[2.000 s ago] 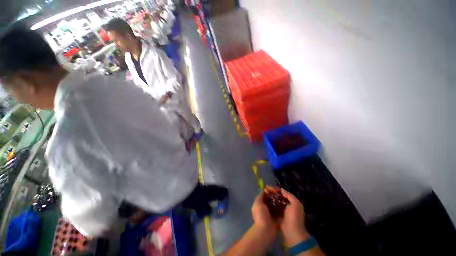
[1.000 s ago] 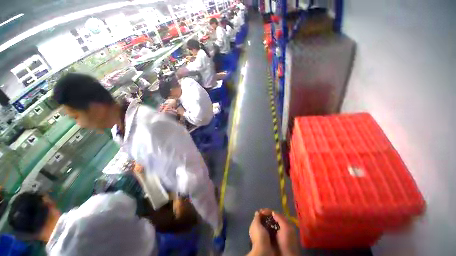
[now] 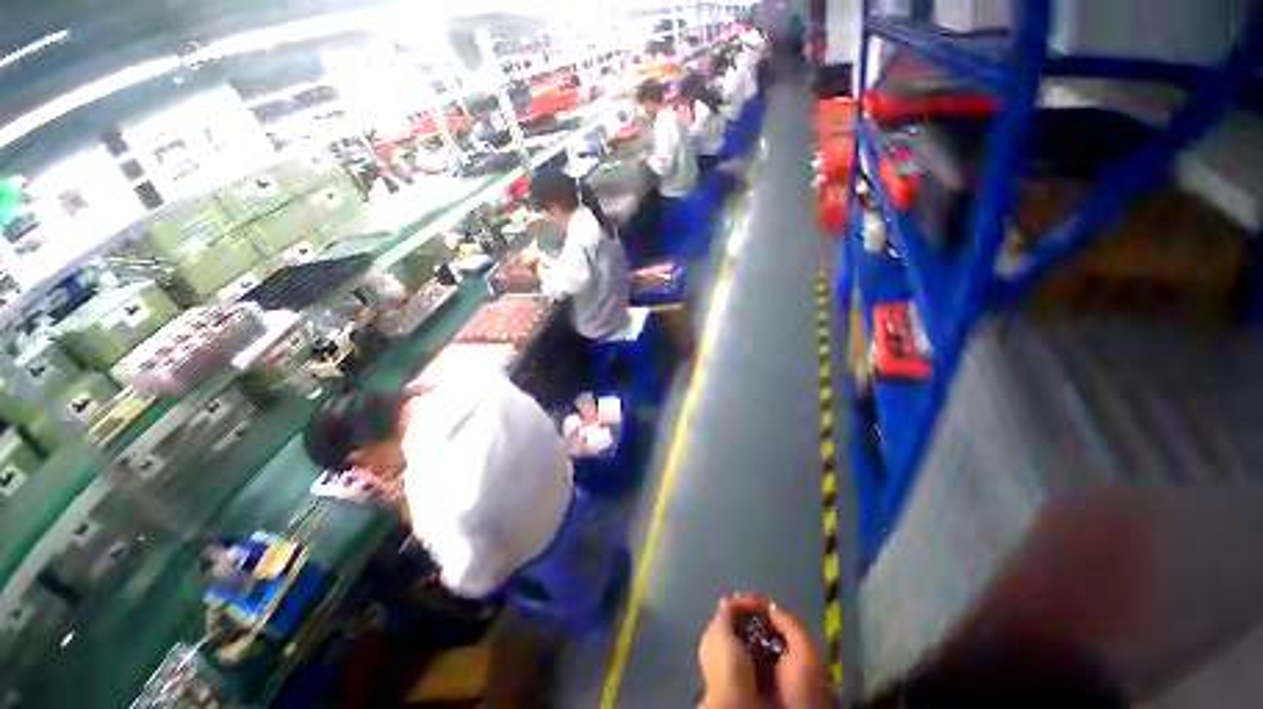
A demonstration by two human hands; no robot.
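Note:
My left hand (image 3: 726,662) and my right hand (image 3: 803,670) are cupped together at the bottom of the head view, right of centre. They hold a small heap of loose small dark parts (image 3: 760,634) with some shiny bits. The hands are cut off by the lower edge. The single parts are too small to tell apart.
A grey aisle runs ahead between a yellow line (image 3: 675,464) and a yellow-black line (image 3: 828,513). Workers in white sit at a long green bench (image 3: 263,478) on the left. A blue rack (image 3: 990,208) and a grey covered stack (image 3: 1025,471) stand on the right.
The view has moved forward along the aisle. The standing person and the red crates have left the picture, and the blue rack is nearer. The hands stay cupped around the parts.

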